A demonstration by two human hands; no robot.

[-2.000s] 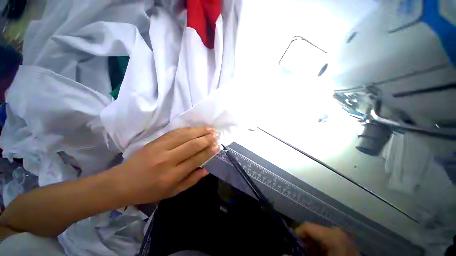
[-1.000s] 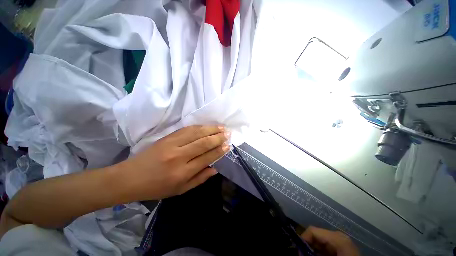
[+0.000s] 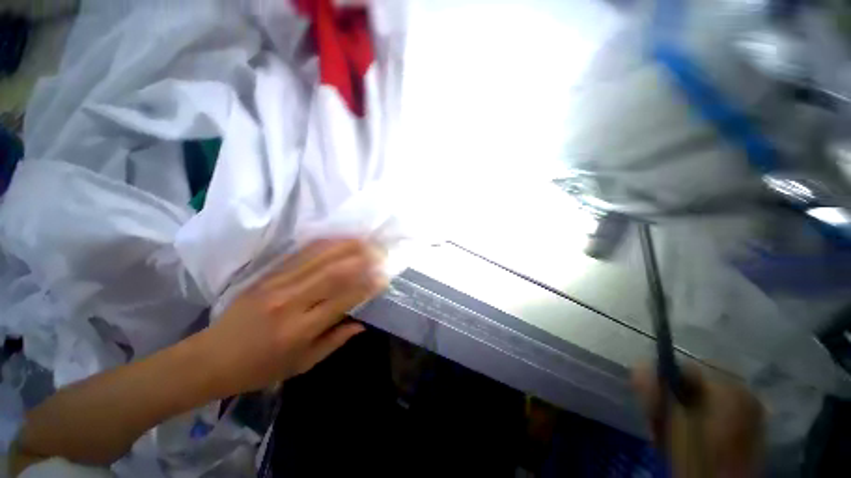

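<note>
The white garment piece (image 3: 233,121) lies bunched at the left of the bright table, with a red fabric part (image 3: 345,56) at its top and a green fabric part (image 3: 200,170) in its folds. My left hand (image 3: 303,303) lies flat with its fingertips on the garment's edge, pressing it at the table's front edge. My right hand (image 3: 704,415), blurred at the lower right, holds the fabric scissors (image 3: 658,308), blades pointing up and away from the cloth. Whether the blades are open cannot be told. Glare hides the cloth beside my fingertips.
The sewing machine (image 3: 653,112) stands at the upper right, blurred, with a grey cylinder fitting (image 3: 606,235) below its head. A ruler strip (image 3: 485,327) runs along the front edge. A thin dark line crosses the table. More white cloth (image 3: 168,425) lies at the lower left.
My right hand has moved right and lifted the scissors away from my left fingertips, and their blades now point upward. My left hand still presses the cloth. The view has shifted.
</note>
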